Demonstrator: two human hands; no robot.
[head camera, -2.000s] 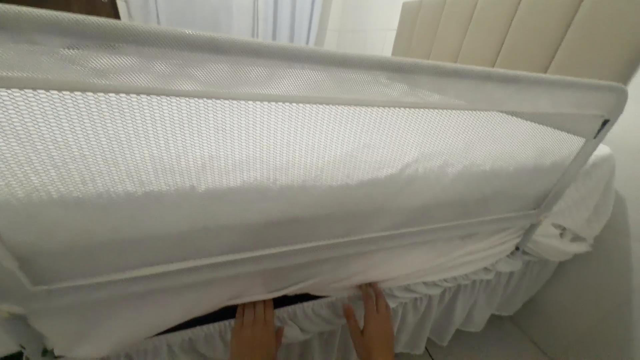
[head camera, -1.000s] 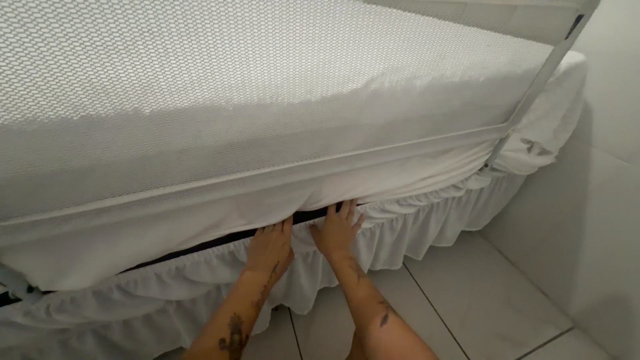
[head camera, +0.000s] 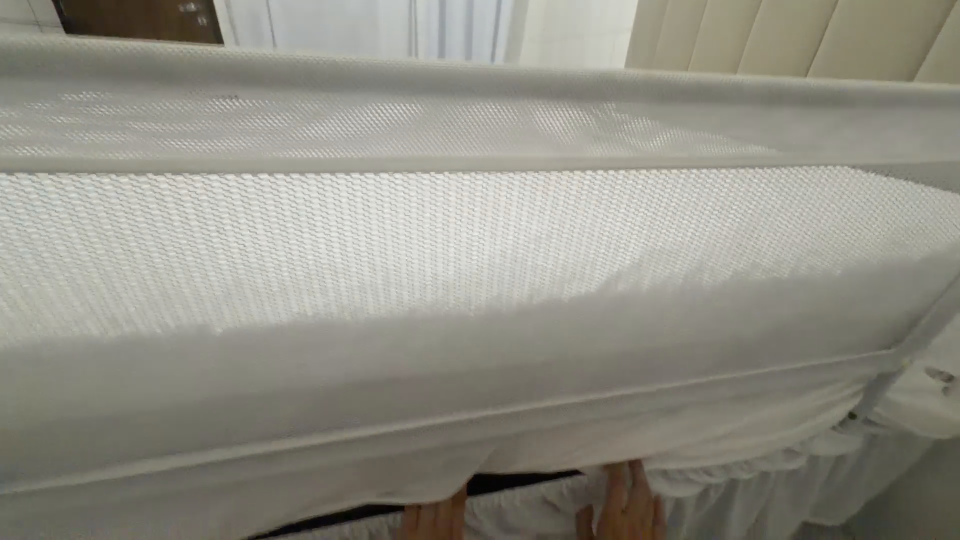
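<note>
At the bottom edge of the view, my left hand (head camera: 436, 517) reaches up to the lower edge of a white fitted sheet (head camera: 420, 469), its fingertips hidden at the sheet's edge. To its right, my right hand (head camera: 626, 506) has its fingers against the same edge, above the ruffled white bed skirt (head camera: 712, 499). Between the hands a dark gap (head camera: 521, 481) shows between sheet and skirt. Whether either hand grips cloth is not clear. A white mesh bed rail (head camera: 465, 232) stands along the mattress side above both hands.
A beige panelled headboard (head camera: 780, 37) rises at the back right. Pale curtains (head camera: 450, 26) hang behind the bed rail, with a dark brown wooden piece (head camera: 139, 19) at the top left. The rail's slanted end post (head camera: 911, 337) meets the bedding at the right.
The view has tilted up since one second ago, so the forearms and floor tiles have left it. Both hands remain at the sheet's lower edge.
</note>
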